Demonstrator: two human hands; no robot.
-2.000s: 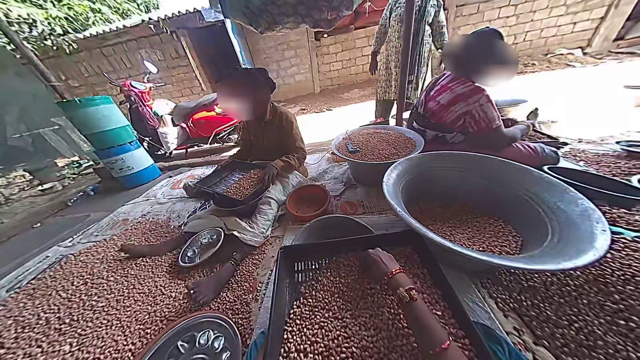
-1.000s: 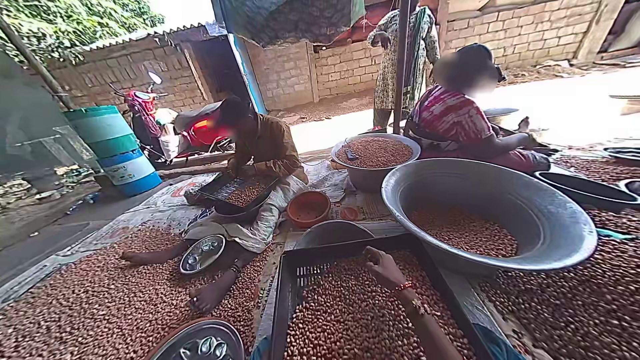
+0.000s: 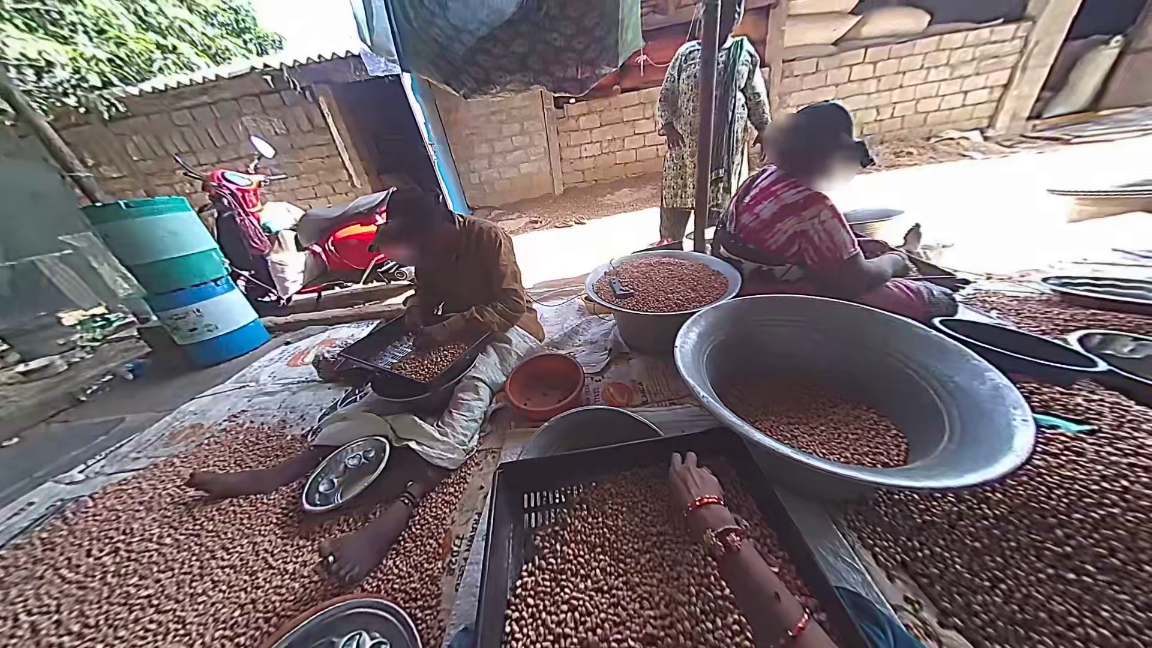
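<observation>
A black slotted plastic crate (image 3: 500, 540) full of brown nuts or seeds (image 3: 621, 558) lies directly before me. My right hand (image 3: 691, 481), with red and gold bangles on its wrist, rests on the contents near the far side of the crate. Its fingers are partly bent, and whether anything is between them cannot be told. My left hand is out of view. Touching or close behind the crate is a round metal basin (image 3: 589, 432), partly hidden by the crate's far edge. A large metal tub (image 3: 855, 387) with more of the nuts stands to the right.
Across from me a seated person (image 3: 486, 279) handles a similar crate. Another person in red and white (image 3: 792, 216) sits behind the tub, and one stands farther back. A clay-coloured bowl (image 3: 544, 385), a filled metal basin (image 3: 664, 286), steel plates (image 3: 346, 472) and spread nuts (image 3: 180, 549) surround the crate.
My right hand has shifted slightly toward the far side of the crate. The person across has bent lower over their crate.
</observation>
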